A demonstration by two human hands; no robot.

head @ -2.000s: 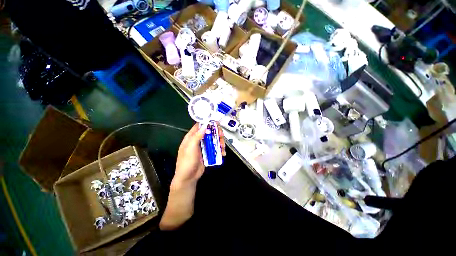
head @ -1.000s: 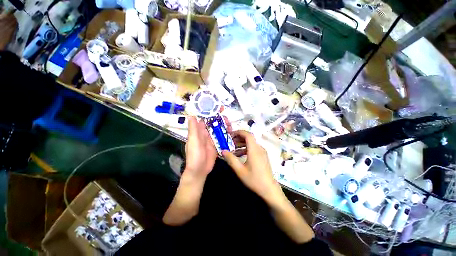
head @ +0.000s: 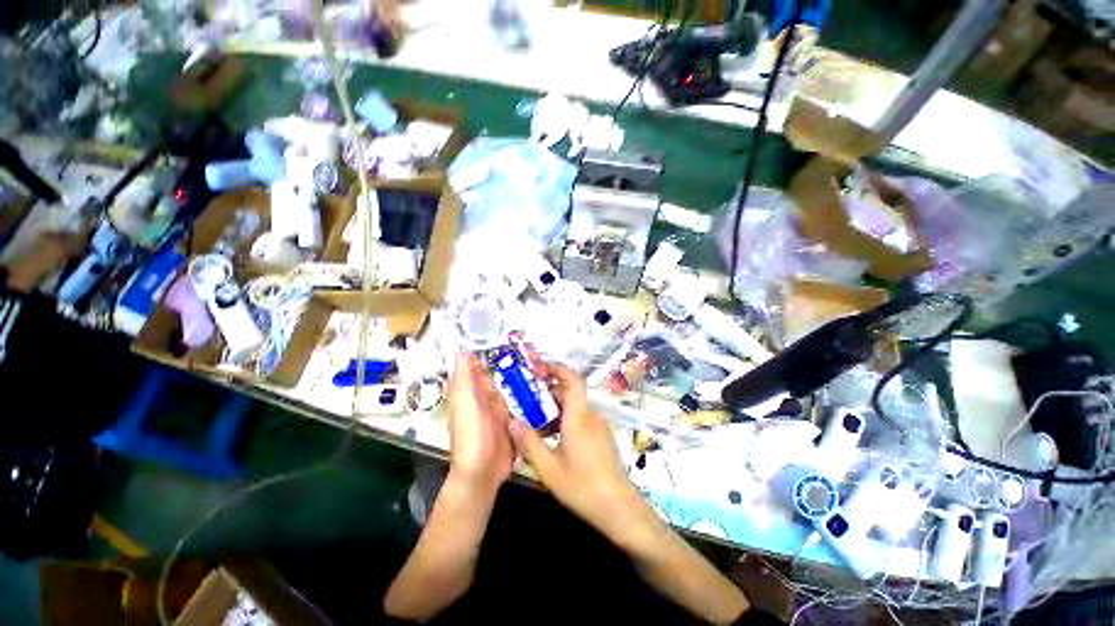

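A white handheld fan body is held just past the bench's near edge, round head away from me. Its handle is open and shows a bright blue cell with a small dark patch and a bit of red near the head. My left hand grips the handle from the left. My right hand holds its right side and lower end, thumb near the blue cell. The fingers under the handle are hidden. A long black electric screwdriver hangs to the right, above the bench.
Cartons with fan parts stand at the left. Loose blue cells lie beside them. A grey metal feeder stands at the back. White fan bodies lie at the right end. Another person's hand is at far left.
The view has swung right. My right hand, out of view two seconds ago, came onto the handle by one second ago and remains there. The fan stays in my left hand.
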